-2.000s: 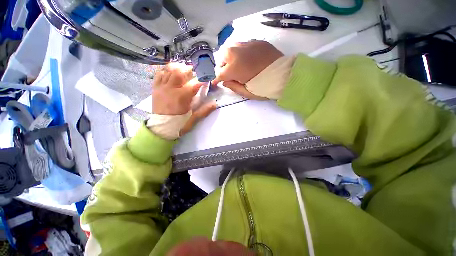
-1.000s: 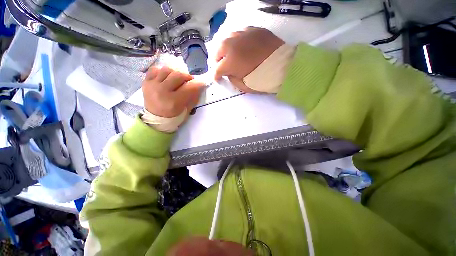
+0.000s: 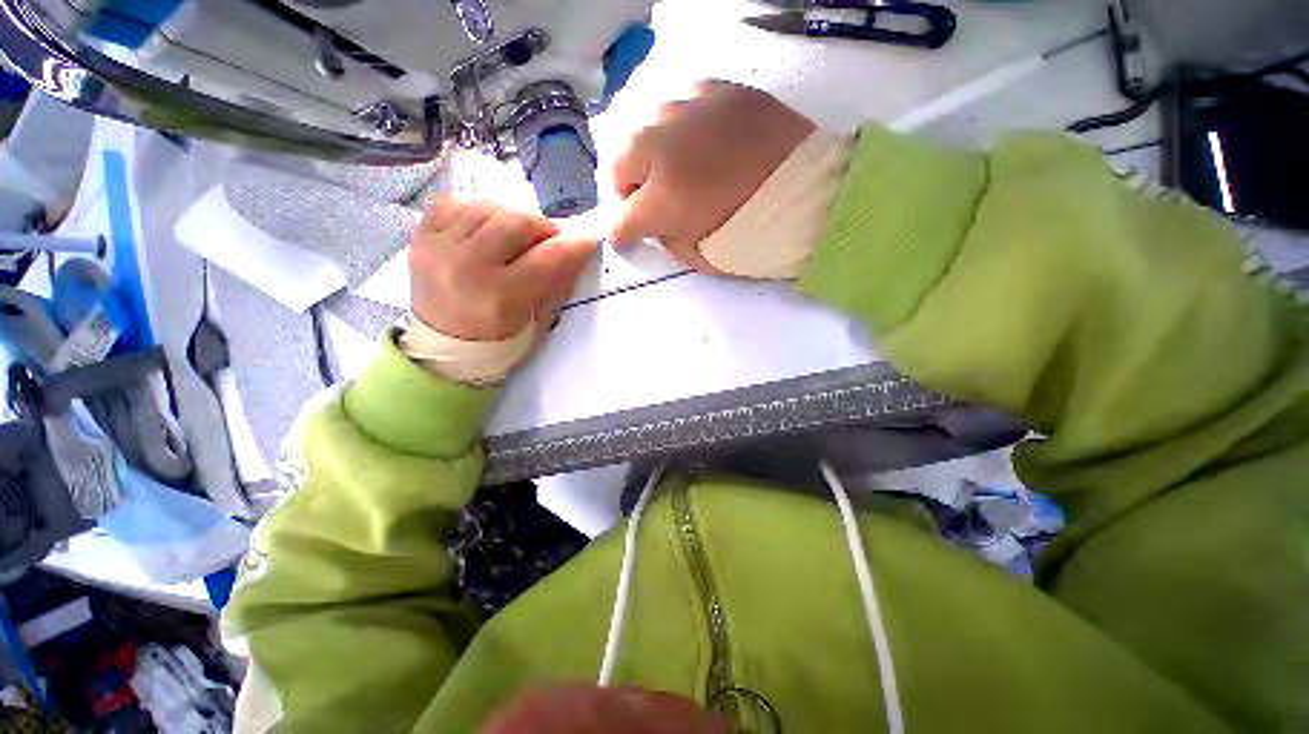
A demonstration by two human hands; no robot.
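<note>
My left hand and my right hand meet just in front of the sewing machine's needle area, fingers pinched. A small white fabric piece shows between their fingertips; glare hides most of its outline. The blue-grey cylinder stands just behind the fingertips. The presser foot and needle are lost in the bright light. The white machine bed lies under both hands. Grey speckled cut pieces and a white strip lie left of my left hand.
Black thread snips lie at the top, right of the needle area. A black device with a cable is at far right. A dark grey measuring strip runs along the near edge. Bundled small parts and a dark grey clamp are at far left.
My fingertips have come closer together in front of the cylinder. The thumb of my left hand, earlier spread toward me, is now drawn in. The view has shifted slightly, moving the machine up and left.
</note>
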